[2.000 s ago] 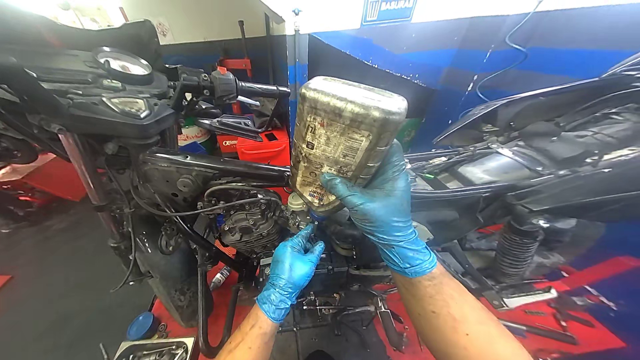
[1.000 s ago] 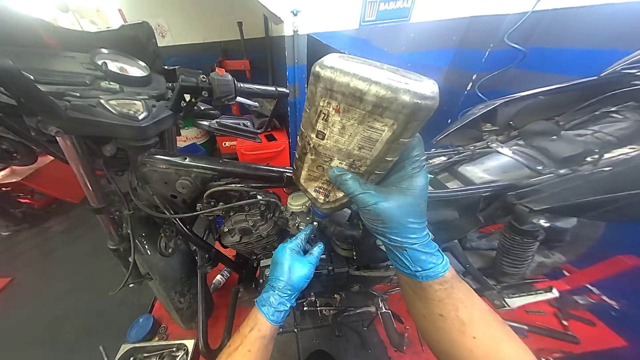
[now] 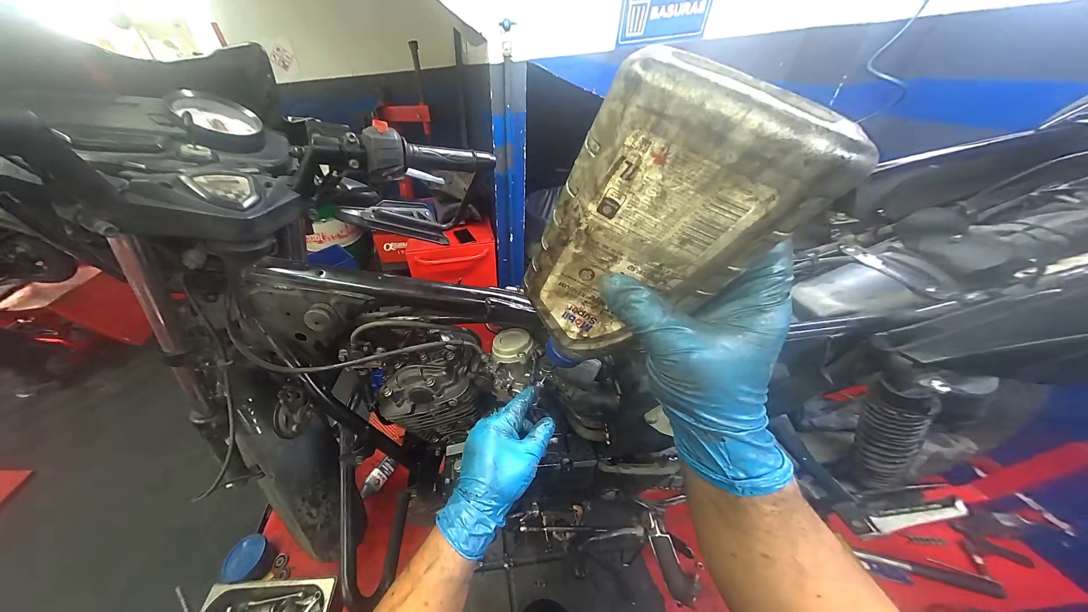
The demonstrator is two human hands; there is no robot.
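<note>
My right hand [image 3: 722,365], in a blue glove, grips a grimy plastic Mobil oil bottle [image 3: 680,195], tilted with its base up and its blue cap end [image 3: 561,354] pointing down to the left. Just below that end, my gloved left hand [image 3: 501,450] reaches toward the motorcycle engine beside the carburetor [image 3: 514,350], fingers partly bent. Whether it holds something small cannot be seen. Left of it is the finned engine cylinder [image 3: 429,399]. What the bottle's mouth meets is not clear.
The black frame tube [image 3: 382,287] crosses behind the hands. A handlebar grip [image 3: 450,159] and red toolbox [image 3: 455,259] are beyond. A coil-covered shock absorber [image 3: 897,433] stands right. Tools lie on the red lift; a metal tray [image 3: 272,595] is at lower left.
The bottle in my right hand has tipped further, its base swinging to the right. My left hand has stayed close to the same spot by the engine.
</note>
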